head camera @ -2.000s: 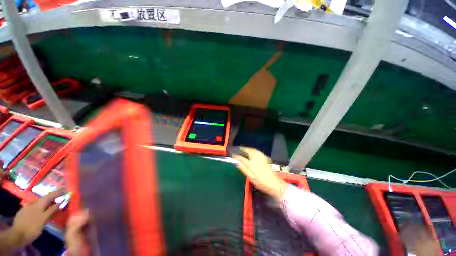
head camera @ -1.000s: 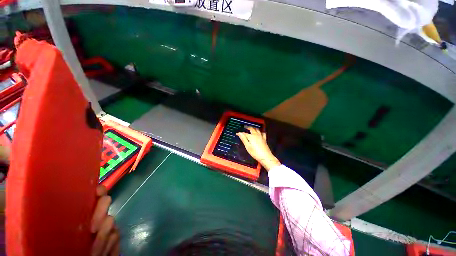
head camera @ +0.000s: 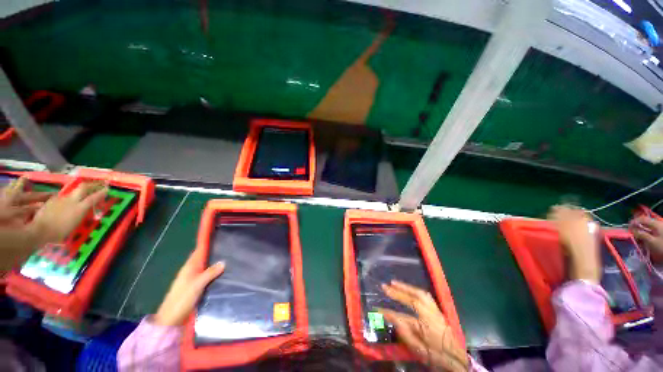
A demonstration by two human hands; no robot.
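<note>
A tablet in an orange-red frame lies on the green bench in front of me. Its dark screen shows an orange block low right. My left hand grips the frame's left side, thumb over the screen edge; its other fingers are hidden. A second framed tablet lies to the right, with a green block low on its dark screen. My right hand is over its lower part, fingers apart, holding nothing; I cannot tell if a fingertip touches. A third framed tablet lies on the dark strip behind, with a small red block on its screen.
A neighbour's hands are over a tablet with a green and red grid at left. At right, another person's hands are at an orange-red double frame. A slanted grey post stands behind. A bare dark slab lies on the strip.
The frame raised in my left hand is now down on the bench. My right hand has left the tablet on the strip and moved to the right bench tablet. The view has shifted.
</note>
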